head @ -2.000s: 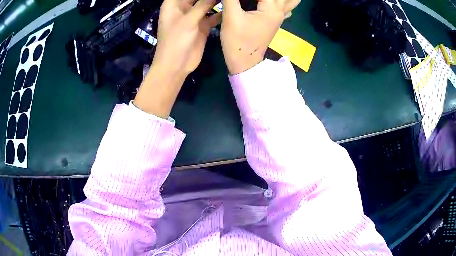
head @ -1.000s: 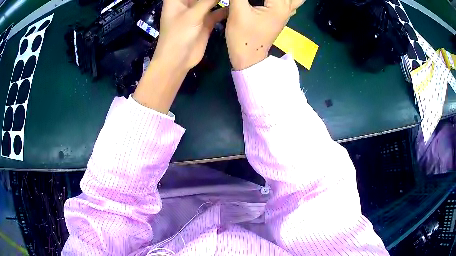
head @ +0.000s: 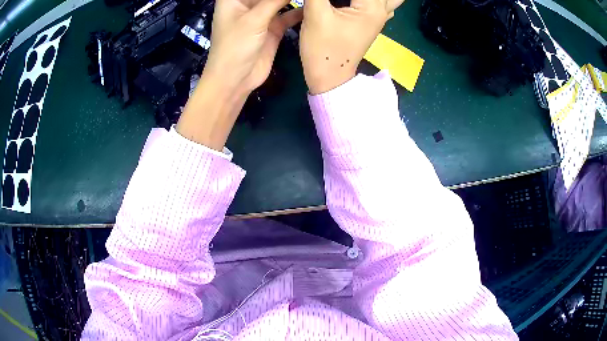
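My left hand and my right hand are close together at the top edge, with fingers partly cut off. A small piece with white, blue and yellow shows between their fingertips; which fingers grip it is hidden. A yellow backing strip sticks out from under my right hand to the right. A heap of black plastic parts, some with white strip labels, lies left of and behind my left hand. Another black heap lies right of my right hand.
Foam pad sheets lie at the left and right of the green bench. White and yellow label sheets hang over the right edge. A small black scrap lies on the bench. Dark crates stand below the right edge.
Both hands have shifted very slightly since two seconds ago and stay together at the top edge. The view has moved a little. The yellow strip remains beside my right hand.
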